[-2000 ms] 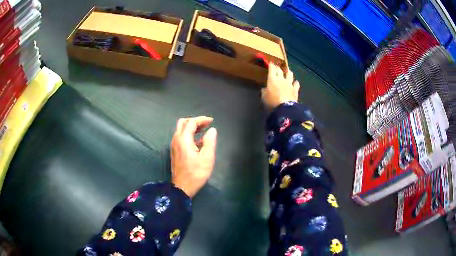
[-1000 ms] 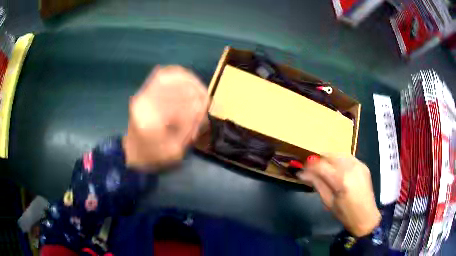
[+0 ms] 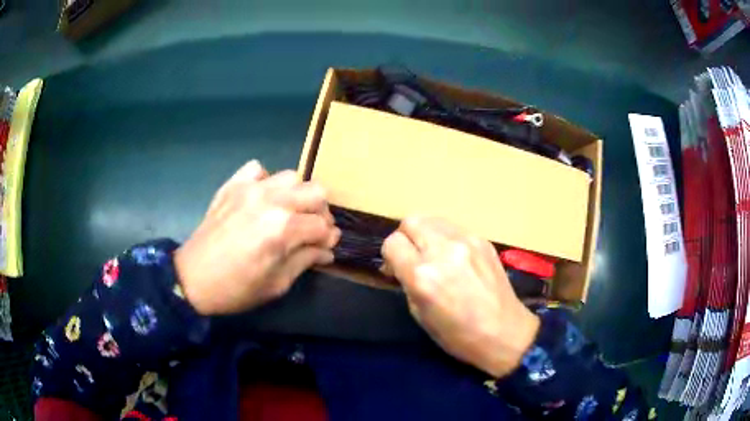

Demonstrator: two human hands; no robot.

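An open brown cardboard tray point(image 3: 596, 214) lies slightly tilted in front of me. A tan cardboard insert point(image 3: 452, 177) runs along its middle. Coiled black cables point(image 3: 362, 238) lie in the near gap, with a red clamp point(image 3: 527, 263) at its right end. More dark cables and a small metal ring terminal point(image 3: 534, 119) lie in the far gap. My left hand point(image 3: 263, 238) has its fingers curled at the tray's near left corner, on the black cables. My right hand point(image 3: 448, 284) pinches at the black cables in the near gap; its fingertips are partly hidden.
A white barcode label sheet point(image 3: 659, 214) lies right of the tray, beside stacked red and white flattened sleeves point(image 3: 715, 230). A yellow-edged stack point(image 3: 20, 181) stands at the far left. Part of another brown tray point(image 3: 94, 16) shows at the top left, a red printed box point(image 3: 709, 20) at the top right.
My left hand has moved down and right onto the near left corner of the tray. My right hand has moved left from the red clamp to the black cables.
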